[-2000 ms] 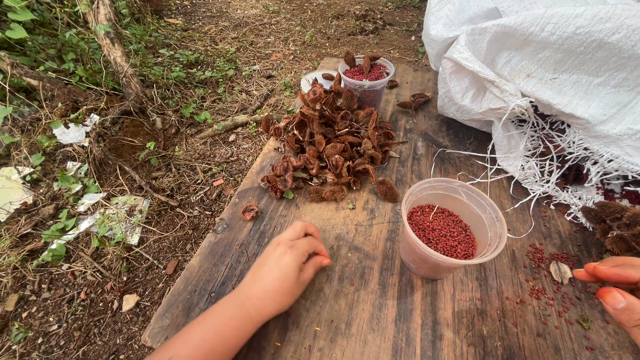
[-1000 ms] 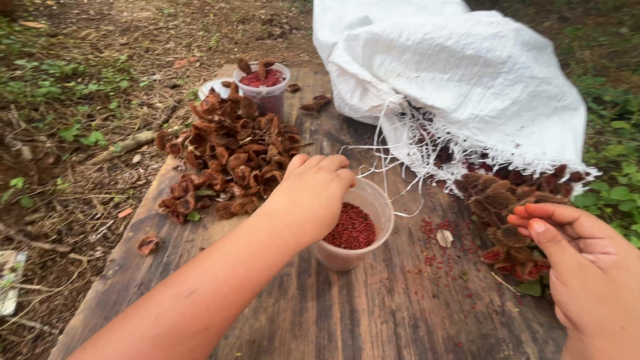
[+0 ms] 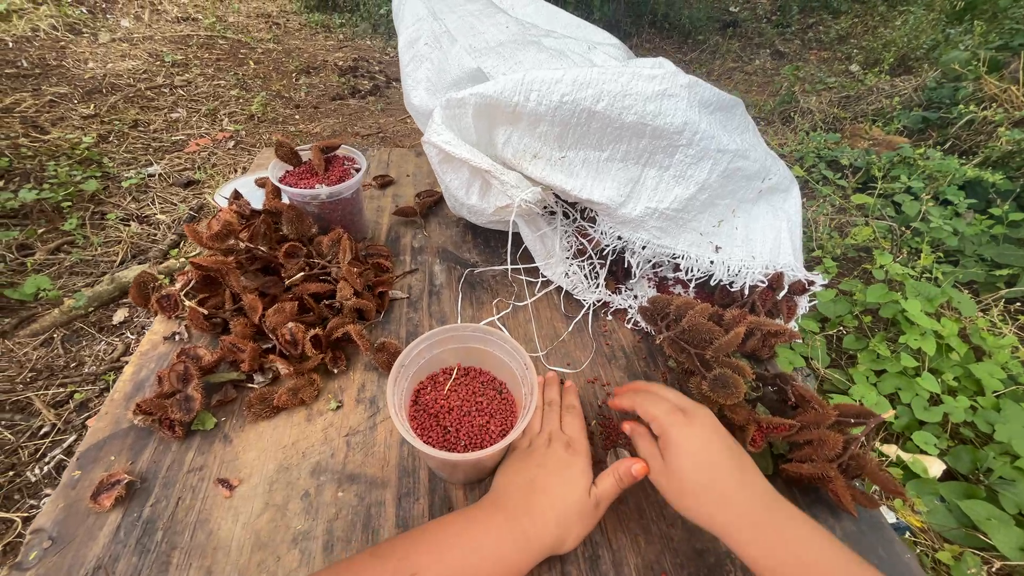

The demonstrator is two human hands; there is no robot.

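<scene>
My left hand [image 3: 552,472] lies on the wooden board beside a plastic tub [image 3: 400,400] of red annatto seeds [image 3: 462,410], its fingertips against the tub's right side. Close to its right, my right hand [image 3: 688,448] is curved over loose red seeds [image 3: 610,432] on the wood, fingers slightly bent; its palm side is hidden. Past my right hand lie spiny brown annatto pods [image 3: 824,440] on stems. They spill from the frayed mouth of a white woven sack [image 3: 632,152].
Opened, dry annatto pods [image 3: 272,296] form a heap at the board's left. Behind them stand a second tub [image 3: 340,204] of seeds, with pods on top, and a pale lid [image 3: 244,190]. Loose sack threads [image 3: 520,300] trail over the wooden board [image 3: 296,496]. Green plants [image 3: 920,360] border its right side.
My left hand has moved from over the tub to the board at its right. My right hand has come from beside the pods to the loose seeds. The view has swung right.
</scene>
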